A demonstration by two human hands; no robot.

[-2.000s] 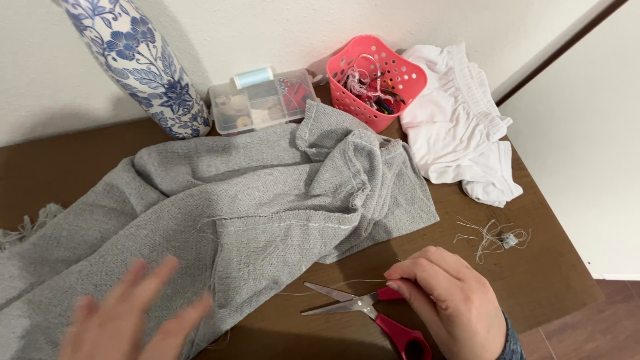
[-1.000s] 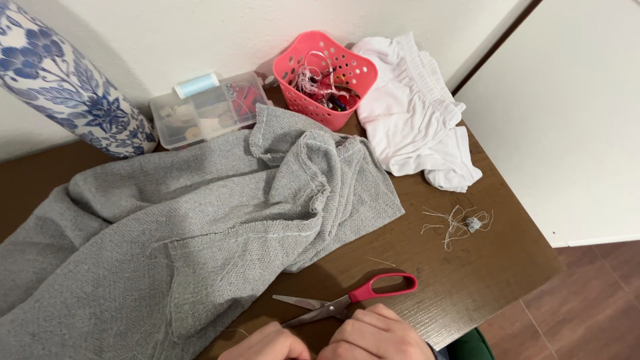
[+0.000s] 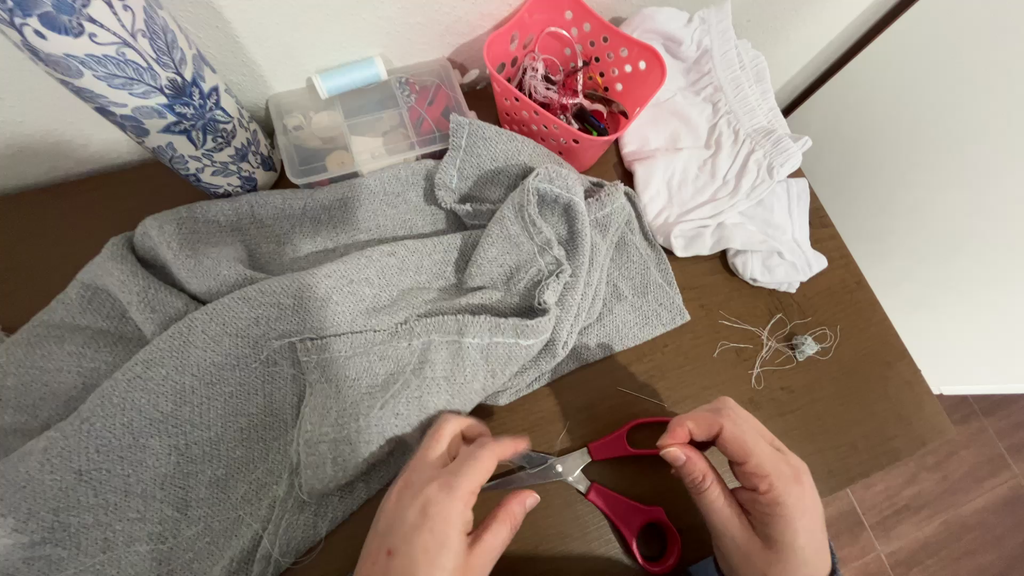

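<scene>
Red-handled scissors (image 3: 570, 470) lie on the brown wooden table with their blades apart. My left hand (image 3: 460, 500) is over the blade tips, fingers spread, slightly blurred, with nothing seen in it. Beside the upper handle loop, my right hand (image 3: 740, 484) has thumb and index finger pinched together; whether a thread is between them cannot be made out. A fine needle (image 3: 642, 397) lies just above the scissors. Grey woven fabric (image 3: 240, 336) with a stitched seam and frayed edges spreads over the left and middle. A loose thread (image 3: 565, 432) shows near the blades.
Thread scraps (image 3: 772, 348) lie at the right. Behind the fabric stand a clear compartment box (image 3: 368, 132) with a light blue thread spool (image 3: 350, 77) on it, a pink perforated basket (image 3: 560, 120) of sewing items, and a blue-and-white vase (image 3: 172, 96). White cloth (image 3: 704, 144) is beside the basket.
My hands were close together below the scissors one second ago; now they are apart, one at the blades and one at the handle. The scissors' blades and handles stand wider apart than then.
</scene>
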